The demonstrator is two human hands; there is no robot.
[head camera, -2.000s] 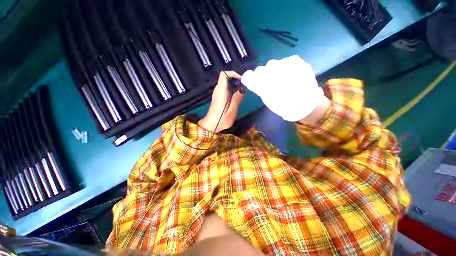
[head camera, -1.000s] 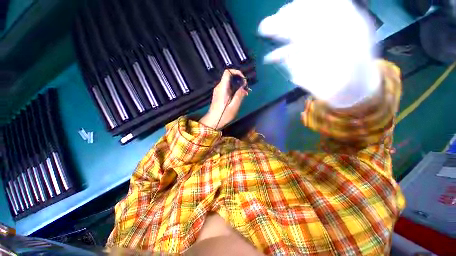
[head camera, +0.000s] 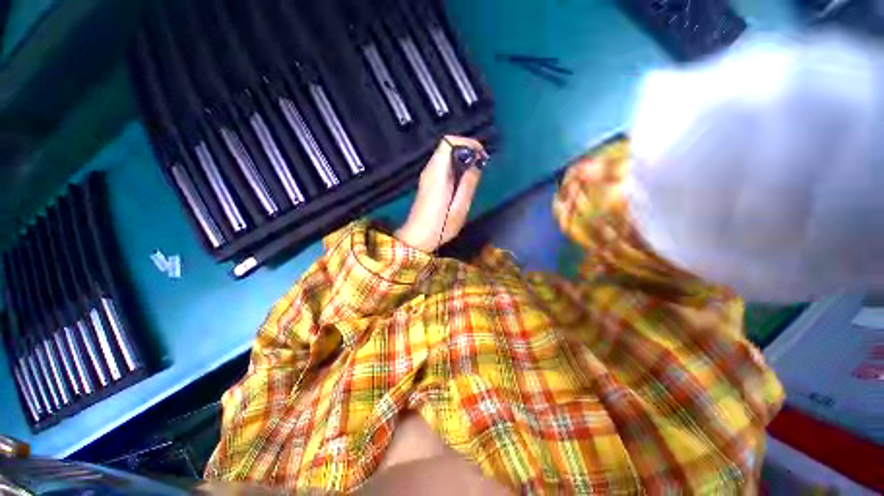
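My left hand (head camera: 441, 199) is bare and closed around a slim dark tubular unit (head camera: 464, 157) beside the foam tray's front edge. Only the unit's round black end shows; the rest is hidden. A hair-thin black lead hangs from it down over the wrist. My right hand (head camera: 766, 165) wears a white glove. It is raised at the right, large, blurred and overexposed, away from the unit. Its fingers cannot be made out, nor whether it holds anything. The large black foam tray (head camera: 363, 199) holds several silver tubes (head camera: 274, 165) in its slots.
Loose thin black pieces (head camera: 535, 67) lie on the blue-green bench. A narrow tray of thin pieces (head camera: 693, 29) is at the back right. A second foam tray (head camera: 145, 376) is at the left, with small pale pieces (head camera: 167, 263) between the trays. A grey case (head camera: 824, 358) stands at the lower right.
My right gloved hand has moved away from the held unit, up and then further right, uncovering the loose thin pieces again. My left hand has stayed nearly in place, still holding the unit.
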